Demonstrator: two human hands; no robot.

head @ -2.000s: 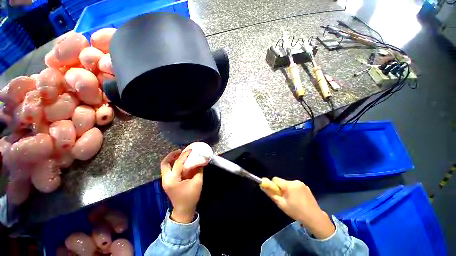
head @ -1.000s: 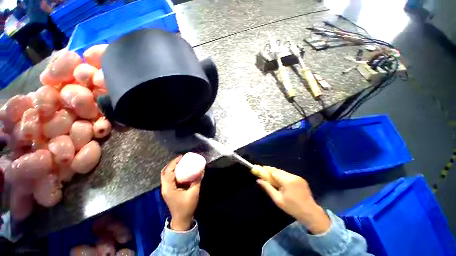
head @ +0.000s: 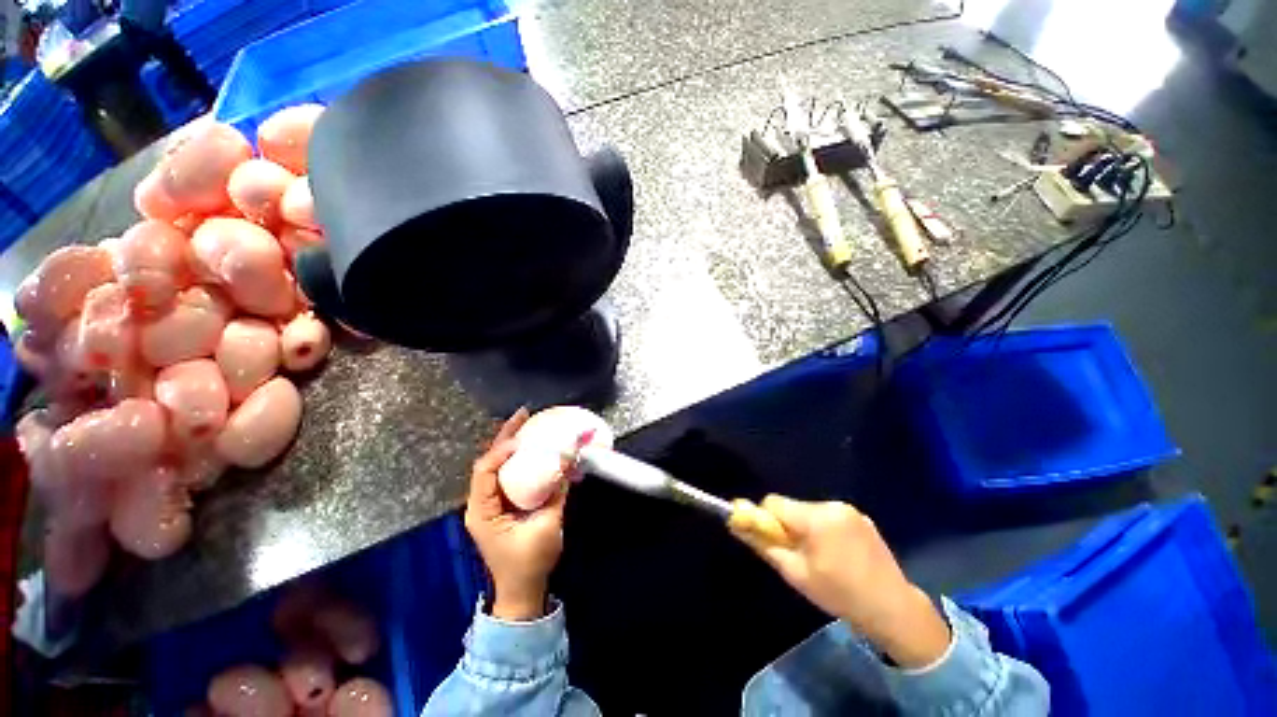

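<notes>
My left hand (head: 515, 539) holds a pale pink, rounded moulded part (head: 539, 462) just off the bench's near edge. A small bright pink spot shows on the part where the tool meets it. My right hand (head: 826, 553) grips the yellow handle of a hand tool (head: 637, 474) with a long silvery shaft and a pale blade. The blade's tip touches the part's right side at that spot; whether it is inside an opening I cannot tell.
A black drum-shaped unit (head: 455, 182) stands on the speckled bench (head: 700, 266). A pile of pink parts (head: 182, 329) lies left. Two yellow-handled irons (head: 896, 224) rest on a dark stand. A power board (head: 1106, 182) with cables lies far right. Blue crates (head: 1050, 406) stand lower right.
Since one second ago, the part in my left hand has turned and the blade has come from beyond it to touch it. Both hands keep their holds.
</notes>
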